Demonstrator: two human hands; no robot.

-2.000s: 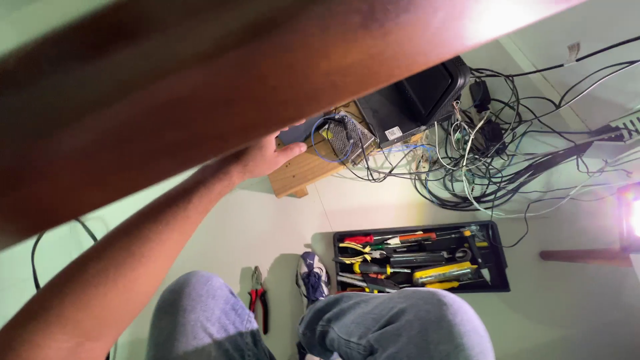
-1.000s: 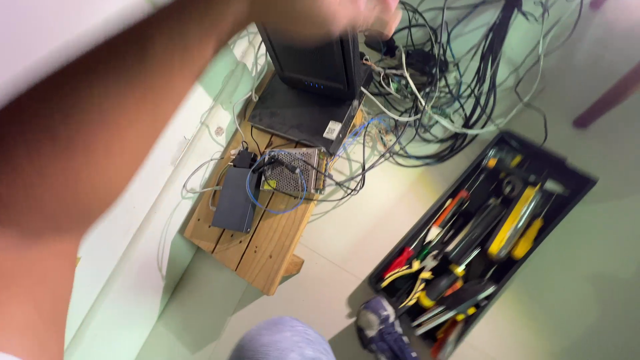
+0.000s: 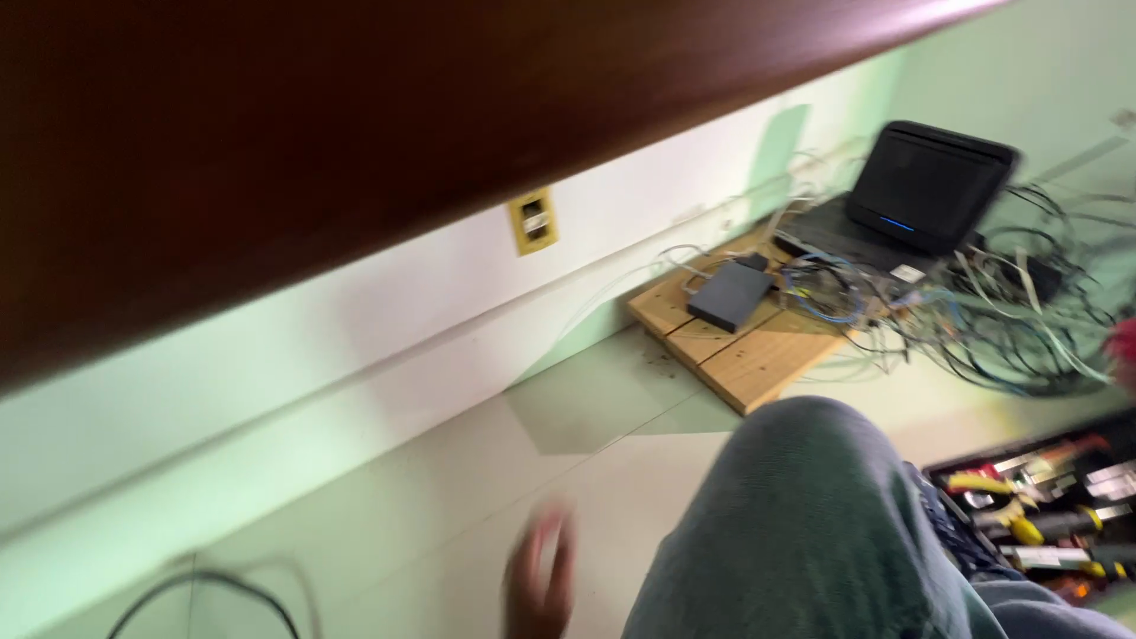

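My left hand (image 3: 540,572) is low in the middle of the view, blurred, left of my knee and over the tiled floor. Its thumb and a finger stand apart, and nothing shows between them. My right hand cannot be made out. A dark box with cables (image 3: 730,295) lies on a low wooden slatted stand (image 3: 754,359). Behind it a black device with a tilted screen (image 3: 927,186) rests on a flat black unit (image 3: 834,235). A blurred red thing (image 3: 1124,348), too unclear to name, is at the right edge.
A dark wooden edge (image 3: 266,133) crosses the upper left, close to the camera. A wall socket (image 3: 533,222) sits below it. Tangled cables (image 3: 994,328) lie right of the stand. A black tool tray (image 3: 941,463) holds several hand tools. One black cable (image 3: 204,577) curves at lower left.
My left hand was at the wooden stand two seconds ago and is now away from it, low over the floor. The view has swung towards the wall.
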